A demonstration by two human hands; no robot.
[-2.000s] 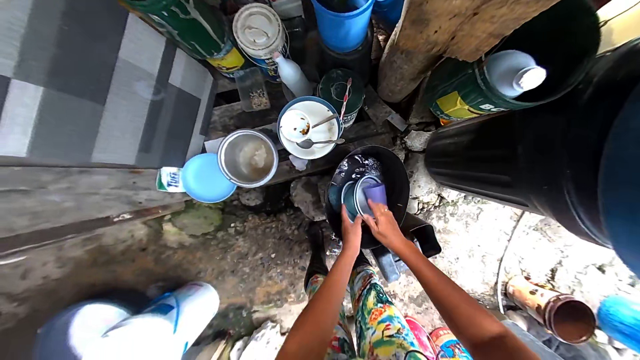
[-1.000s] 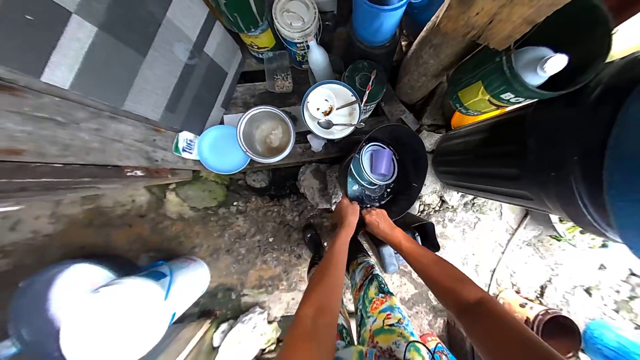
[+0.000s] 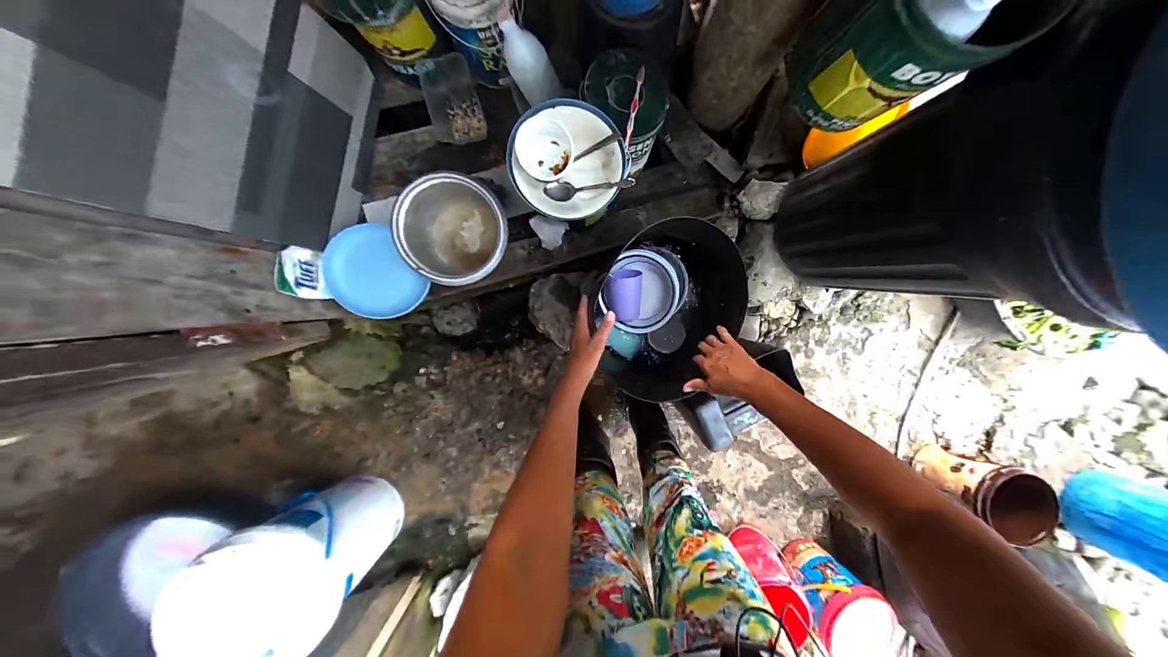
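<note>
A black basin (image 3: 721,274) stands on the ground before me with stacked bowls (image 3: 671,274) inside, and a purple cup (image 3: 624,295) lies in the top bowl. My left hand (image 3: 587,345) is at the basin's left side, fingers apart, close to the bowls and the cup. My right hand (image 3: 724,365) rests at the basin's lower right rim; whether it grips the rim is unclear. A teal item (image 3: 624,343) and a dark round piece (image 3: 668,336) show below the bowls.
Along the wooden ledge stand a metal pot (image 3: 450,228), a blue lid or plate (image 3: 375,271) and a white enamel basin (image 3: 570,203) with a cup and spoons. A large black bin (image 3: 876,219) leans in at right; a white bucket (image 3: 365,520) stands lower left.
Both hands were together at the dishes two seconds ago and then at the basin's near rim; now they are apart. The purple cup and bowls have been let go.
</note>
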